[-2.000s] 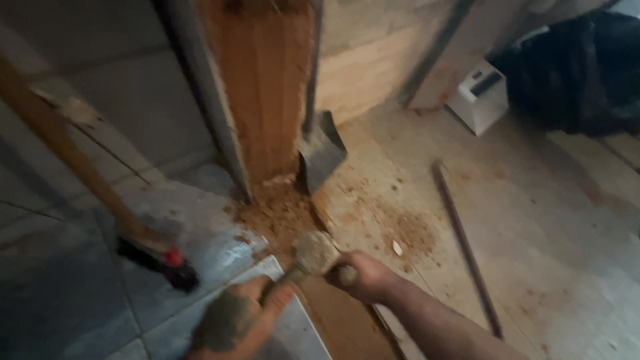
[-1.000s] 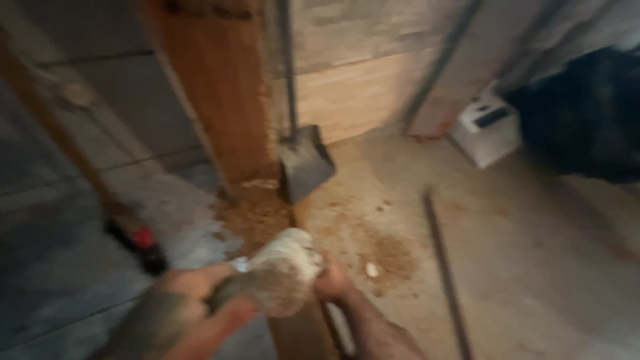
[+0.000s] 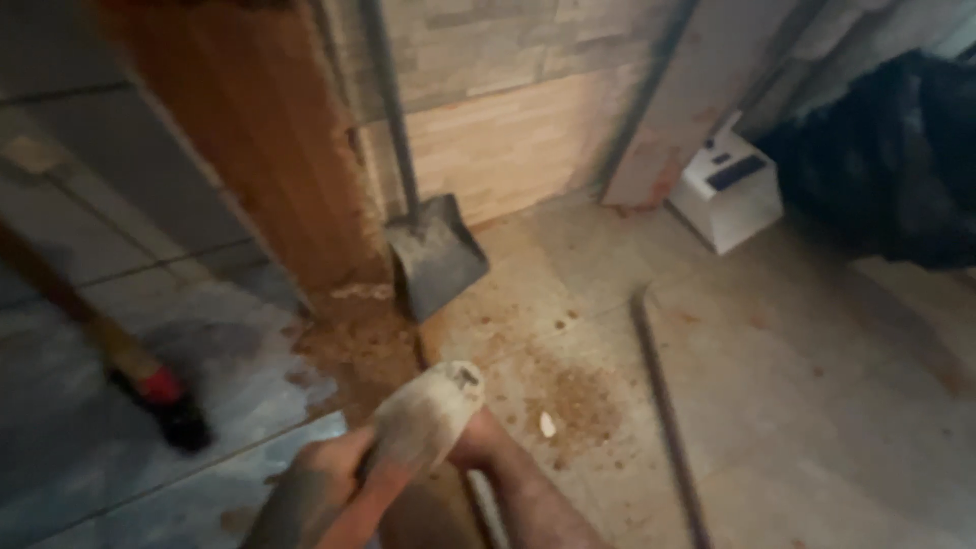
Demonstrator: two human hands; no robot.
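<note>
My left hand (image 3: 328,480) is closed around a pale, dusty tool (image 3: 431,415) with a thick rounded end; blur hides its exact kind. My right hand (image 3: 484,442) is against the far side of this tool, its fingers mostly hidden behind it. Both hands are low in the view, over a strip of floor covered with brown rubble (image 3: 358,343) at the foot of an orange-brown door jamb or wall edge (image 3: 267,152). Just beyond them, a metal shovel (image 3: 438,259) stands blade down against the wall.
A wooden-handled brush or broom (image 3: 160,381) with a red collar is at left on grey tiles. A thin bar (image 3: 667,412) lies on the floor at right. Further back are a white box-like container (image 3: 728,191) and a black plastic bag (image 3: 877,160). Crumbs and a white chip (image 3: 547,425) lie near my right hand.
The tool's thick end has turned in my hands. A rod end that showed at my right hand two seconds ago is out of sight. The view has shifted somewhat.
</note>
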